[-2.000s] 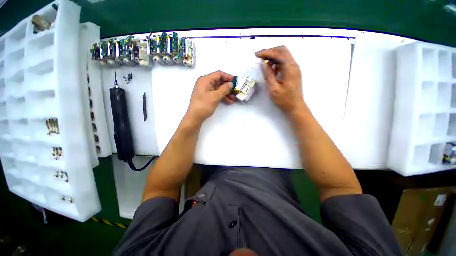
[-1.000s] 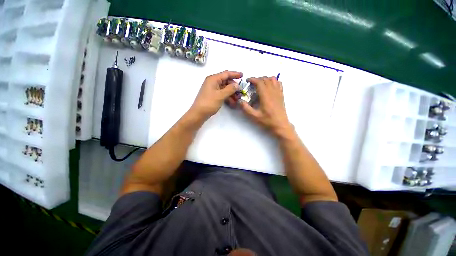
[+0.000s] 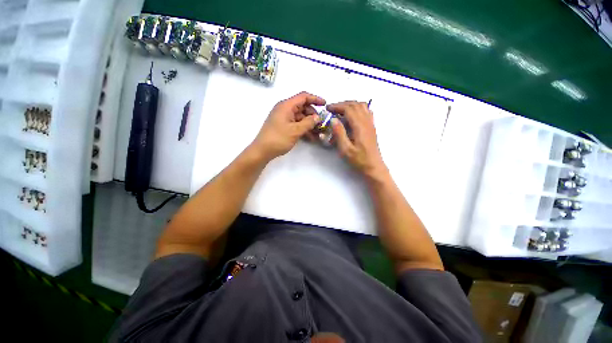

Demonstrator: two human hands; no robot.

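Observation:
A small silvery unit (image 3: 325, 132) is held between my two hands over the white work sheet (image 3: 302, 187). Its details are blurred and partly covered by my fingers. My left hand (image 3: 290, 125) grips it from the left with bent fingertips. My right hand (image 3: 357, 136) closes on it from the right. The dark tip of a slim pen-like tool (image 3: 369, 104) sticks up behind my right fingers; the rest of it is hidden.
Assembled units (image 3: 201, 48) stand in a row at back left. A black electric screwdriver (image 3: 141, 137), screws (image 3: 169, 76) and a slim metal tool (image 3: 184, 120) lie left. The left compartment tray (image 3: 64, 221) and right compartment tray (image 3: 500, 167) flank the bench.
Since the first frame, my right hand has moved in from the right to the unit at my left hand. The view has turned and shows more of the right tray.

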